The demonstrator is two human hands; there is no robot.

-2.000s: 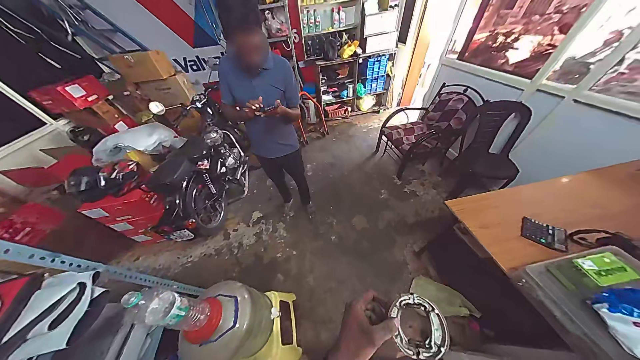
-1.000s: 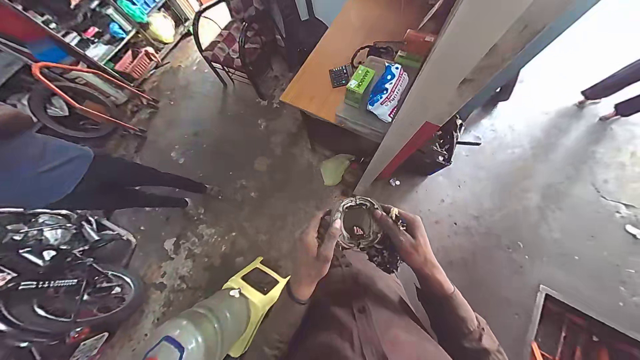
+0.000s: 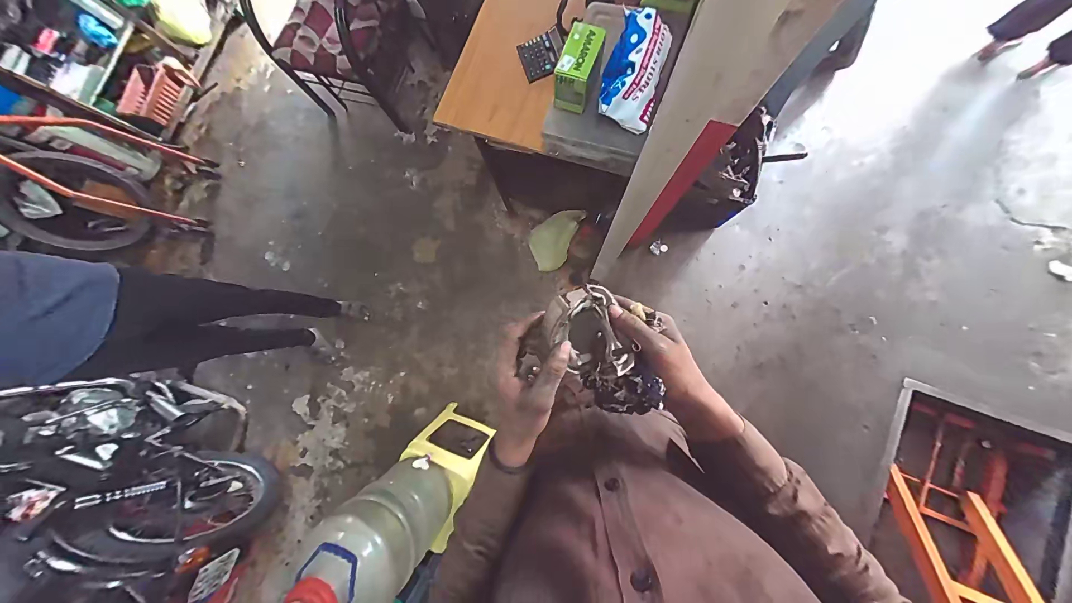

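Brake shoes, a pair of curved metal pieces forming a ring, are held in front of my brown shirt. Around their left side my left hand is closed, its thumb lying on the lower left of the ring. My right hand grips the right side with the thumb near the top. A small yellowish piece shows by the right fingers. Below the ring, against the right palm, is a dark, lumpy bundle that I cannot identify.
A large water jug lies on a yellow stand at lower left. A motorcycle and a person are at left. Ahead are a wooden desk, a chair and a pillar. An orange-framed pit is at lower right.
The view has swung right and down since two seconds ago. Then one hand showed at the ring; now both hold it. Since one second ago the ring has tilted between my hands.
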